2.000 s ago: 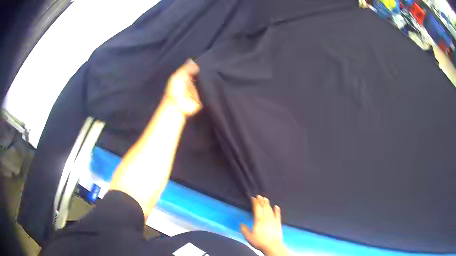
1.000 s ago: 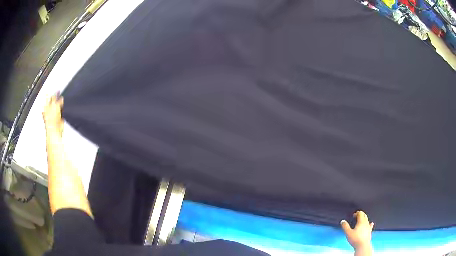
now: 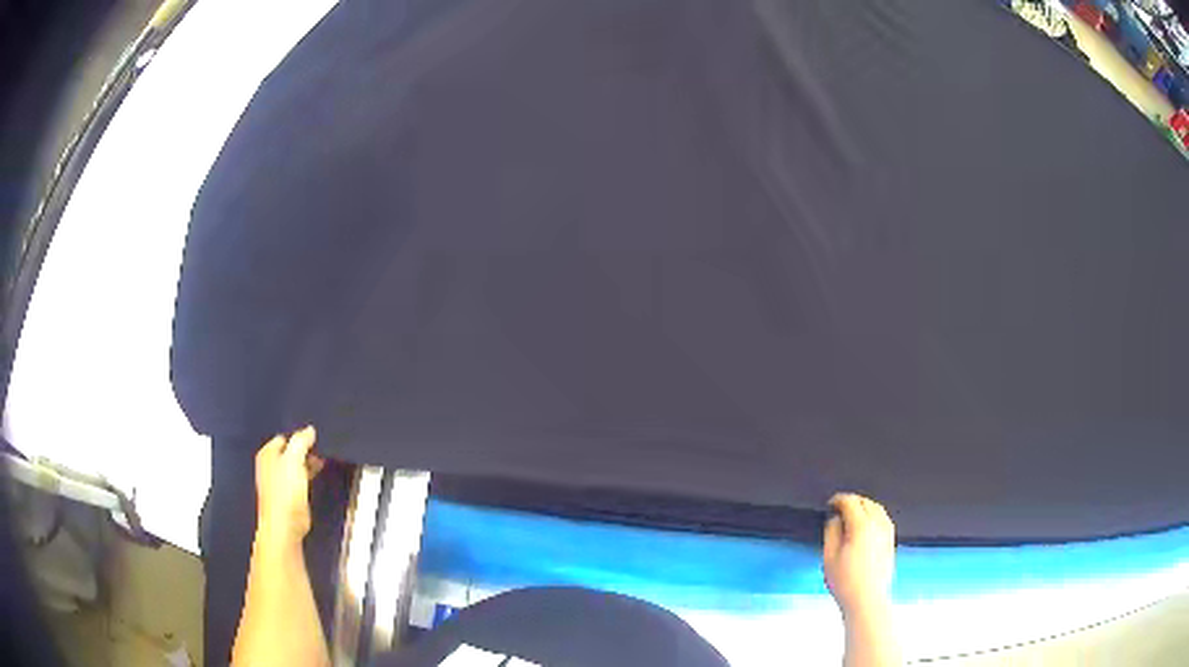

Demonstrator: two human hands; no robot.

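A wide dark fabric [image 3: 626,287] lies over most of the table, with faint creases at its upper middle. My left hand [image 3: 290,476] pinches its near edge at the left, beside the metal rail. My right hand [image 3: 857,528] grips the same edge further right, above the blue underlay strip [image 3: 587,558]. The fabric edge runs nearly straight between my hands. The fingertips of both hands are partly hidden at the cloth.
The pair of metal rail bars [image 3: 382,560] runs towards me beside my left forearm. Dark cloth hangs left of it. The white tabletop [image 3: 111,274] shows at the left. Coloured items lie at the top right. A small blue block [image 3: 443,614] sits by the rail.
My left hand has moved from the far left tabletop back right and nearer, bringing the fabric edge along. My right hand has moved slightly left and now grips the edge. The cloth lies smoother.
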